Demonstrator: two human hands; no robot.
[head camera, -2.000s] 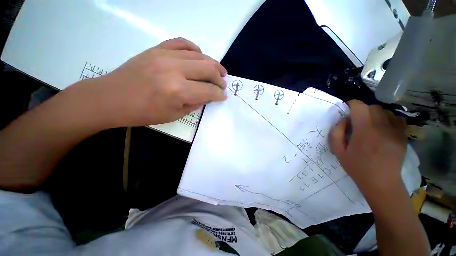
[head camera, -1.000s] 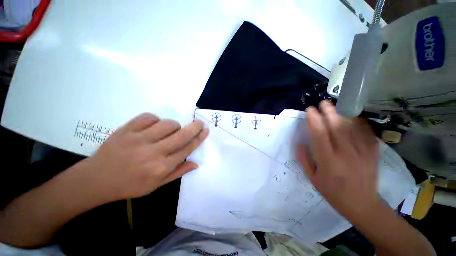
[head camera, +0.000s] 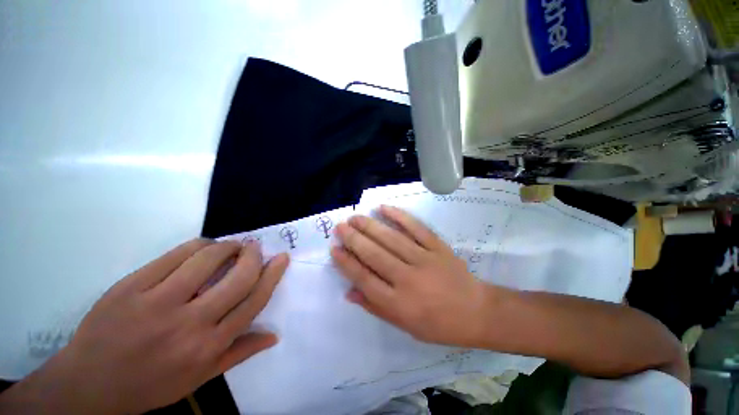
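A white paper pattern template (head camera: 559, 251) with pencil lines, figures and small drawn circles lies over a black fabric panel (head camera: 284, 146). The fabric shows beyond the template's far edge and runs under the machine head. My left hand (head camera: 194, 316) lies flat on the template's left end, fingertips by the drawn circles. My right hand (head camera: 413, 275) lies flat on the template's middle, just right of the circles. Both hands press on the paper with fingers slightly apart and grip nothing. The presser foot is mostly hidden behind the lamp.
The cream sewing machine head (head camera: 502, 89) with blue lettering stands at the upper right. The grey-white machine lamp (head camera: 435, 113) hangs in front of it. The white table (head camera: 97, 105) extends left. A white thread cone (head camera: 687, 222) and a yellow piece (head camera: 647, 246) are at the right.
The view has shifted toward the machine. The template now lies flatter along the fabric, more of its right end showing. My right hand has moved closer to my left hand and the drawn circles.
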